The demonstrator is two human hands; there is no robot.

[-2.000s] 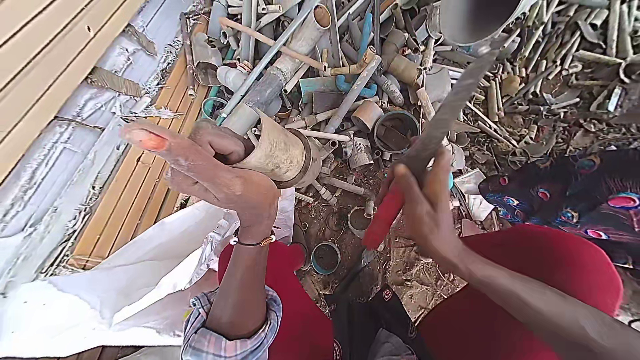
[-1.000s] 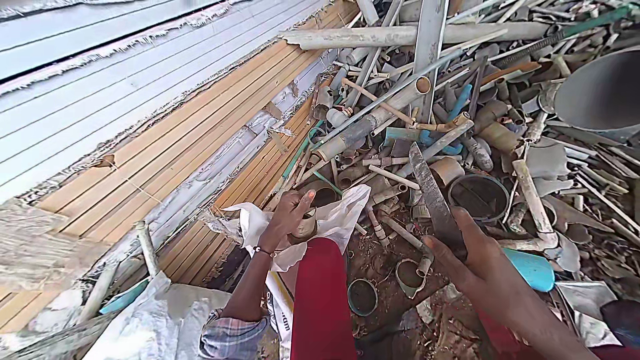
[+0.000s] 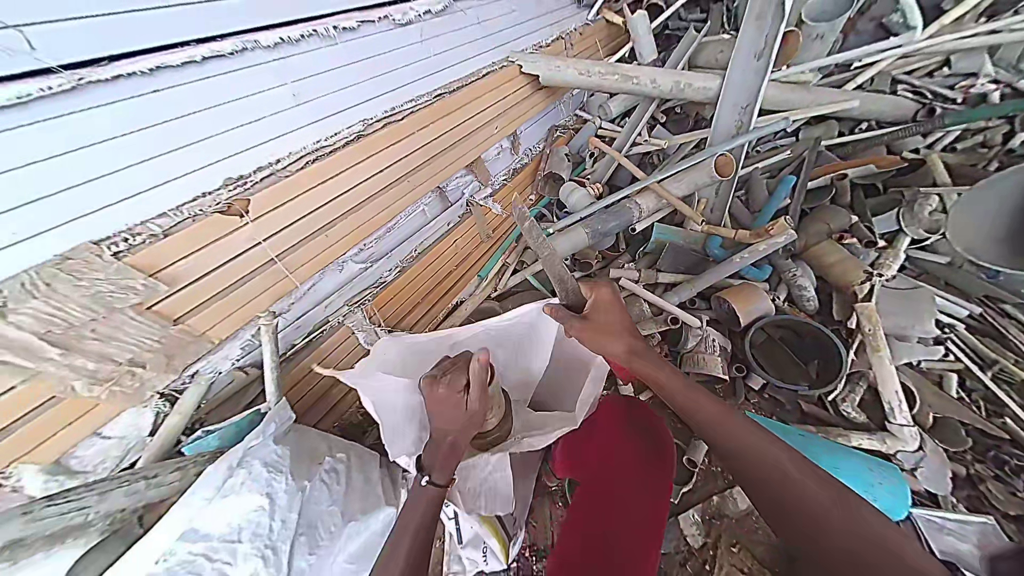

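My left hand [image 3: 458, 396] grips a short, dirty plastic pipe fitting [image 3: 498, 420] at the mouth of an open white woven sack [image 3: 384, 352]. The fitting's lower part is hidden by the hand and the sack. Up and to the right, my right hand [image 3: 602, 320] is closed around a machete-like blade tool [image 3: 548, 260], its worn blade pointing up and left. Part of a red handle shows below that hand. The sack stands beside my red-clothed knee [image 3: 616, 480].
Scrap plastic pipes [image 3: 632, 212] lie heaped at the right, with a round black-rimmed pipe piece [image 3: 796, 354] and a blue pipe piece [image 3: 848, 468]. Long tan panels [image 3: 360, 208] are stacked at the left. Another white sack [image 3: 280, 496] lies at the lower left.
The view has swung left since the earliest frame. My left hand has brought the fitting from above the pipe heap to the sack's mouth. My right hand with the blade is now at the sack's right edge.
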